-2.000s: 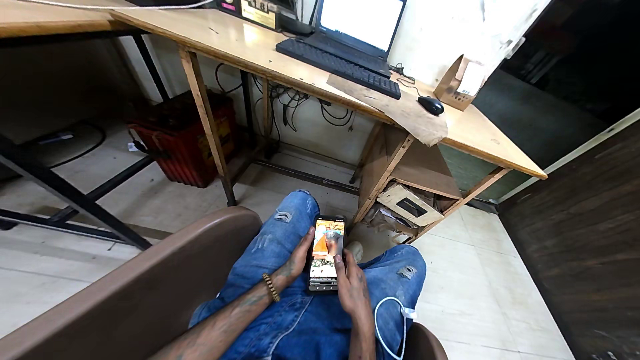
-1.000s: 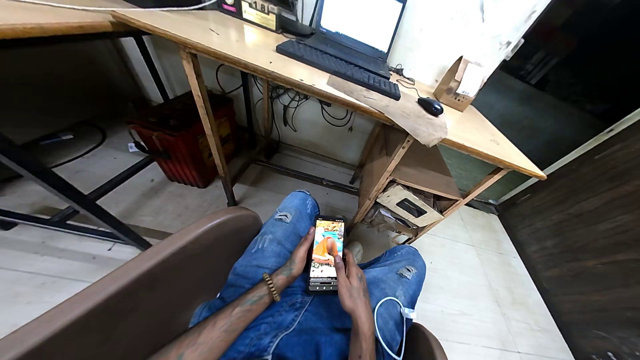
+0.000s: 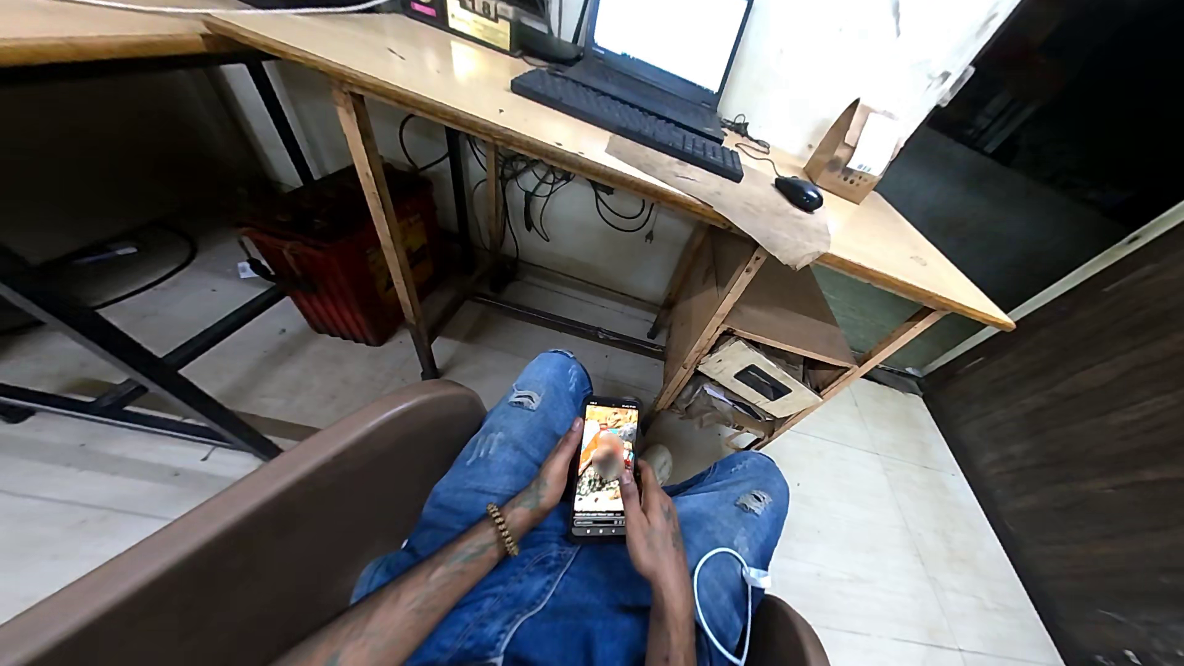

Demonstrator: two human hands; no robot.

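A black smartphone (image 3: 606, 470) stands nearly upright above my lap, its lit screen showing a colourful picture. My left hand (image 3: 552, 474) grips its left edge, and a beaded bracelet is on that wrist. On the right edge, my right hand (image 3: 653, 523) holds the phone with the thumb over the screen; the fingers behind the phone are hidden. Ripped blue jeans (image 3: 546, 592) cover my legs. A white cable (image 3: 698, 592) lies looped over my right thigh, beside my right forearm.
Ahead is a wooden desk (image 3: 435, 92) with a laptop (image 3: 661, 55), a black keyboard (image 3: 629, 122), a mouse (image 3: 798, 193) and a cardboard holder (image 3: 846, 162). Cables hang beneath it. A red container (image 3: 338, 268) stands under the desk at left. A brown chair armrest (image 3: 277, 527) is at my left.
The picture on the phone screen has changed. Both hands keep their hold on the phone, and the right thumb has shifted slightly over the screen.
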